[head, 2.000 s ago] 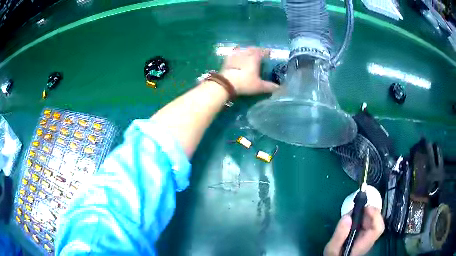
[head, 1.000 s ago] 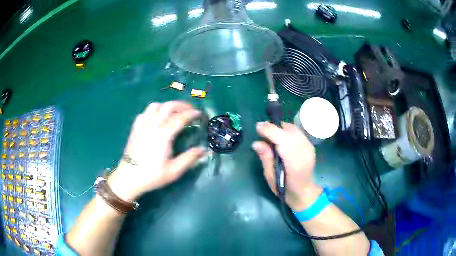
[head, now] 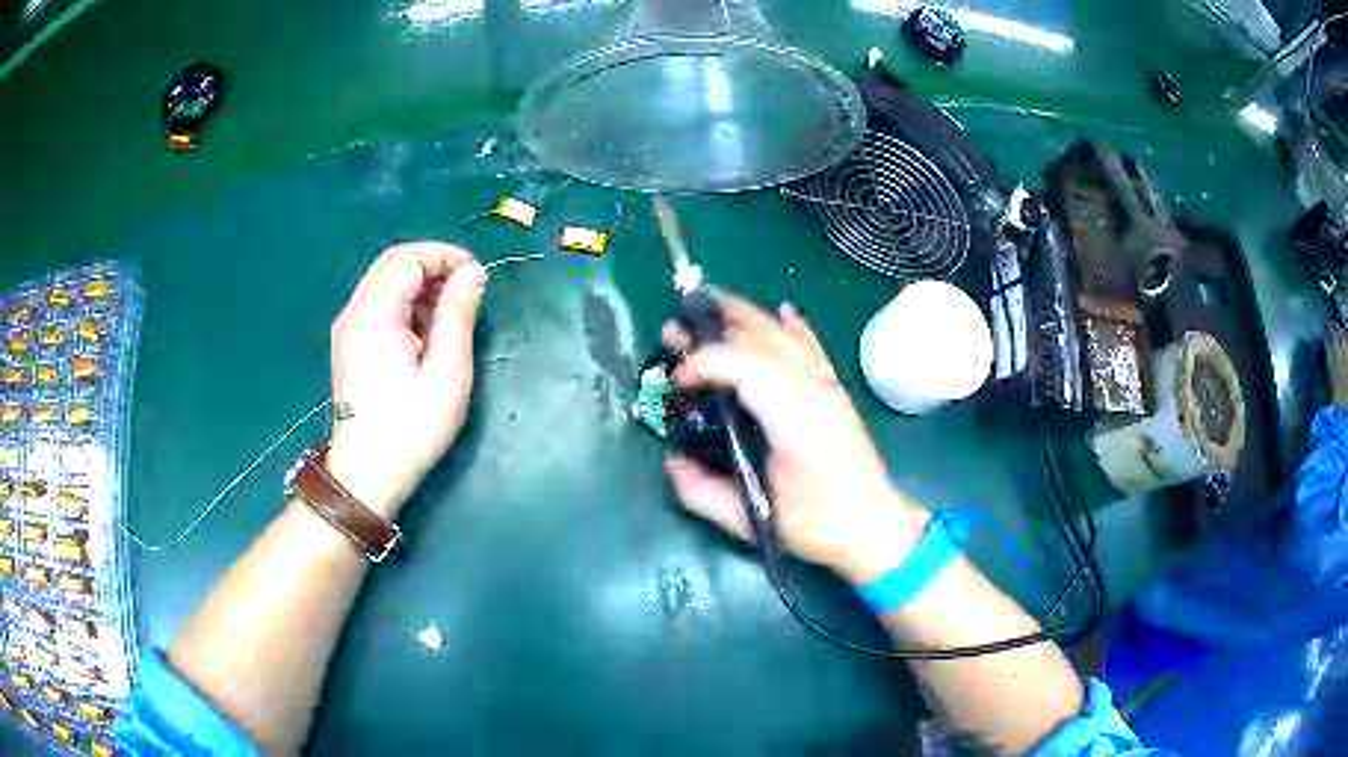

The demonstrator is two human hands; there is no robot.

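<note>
My left hand (head: 407, 362) pinches a thin silvery solder wire (head: 515, 259) between thumb and fingers; its end sticks out to the right and its tail runs down left. My right hand (head: 791, 436) holds the black soldering iron (head: 727, 407), its long metal tip pointing up and away. Under that hand lies a round black device, partly hidden, with its green circuit board (head: 652, 399) showing on the left side. Two small batteries, one (head: 515, 213) left of the other (head: 584, 240), lie beyond my hands.
A clear fume hood (head: 695, 119) stands ahead. Right are a fan (head: 887, 207), white round container (head: 927, 348), iron stand (head: 1116, 355) and beige roll (head: 1209, 399). A battery tray (head: 59, 503) is left. Black units (head: 194, 98) lie farther off. A blue sleeve (head: 1323, 473) shows far right.
A device now lies on the mat in front of me. My left hand has drawn back from beside it and shows the solder wire. My right hand and iron have moved left over the device.
</note>
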